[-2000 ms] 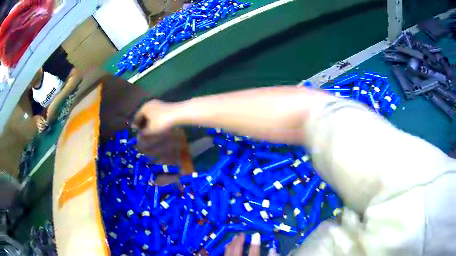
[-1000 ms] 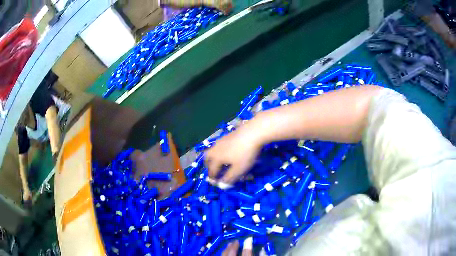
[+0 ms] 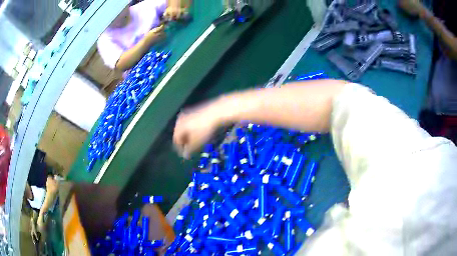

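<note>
A large heap of blue battery cells (image 3: 250,185) with small white patches lies on the green bench in the lower middle. My right hand (image 3: 193,132) reaches in from the right, above the dark green belt, beyond the upper left edge of the heap. Its fingers are curled and blurred; I cannot tell if they hold anything. My left hand is out of the picture; only pale sleeve cloth shows at the bottom right. A cardboard carton (image 3: 75,227) with orange tape holds more blue cells at the lower left, cut off by the edge.
The green conveyor belt (image 3: 165,132) runs diagonally behind my hand. Beyond its pale rail (image 3: 150,102) lies another blue cell heap (image 3: 128,102), with a person in light purple (image 3: 133,30) beside it. Grey plastic housings (image 3: 368,42) lie upper right, near another person's arm. A person is at lower left.
The view has turned, so the carton sits lower and the housings nearer the middle. My right hand has moved off the heap to above the belt. My left fingertips have left the picture.
</note>
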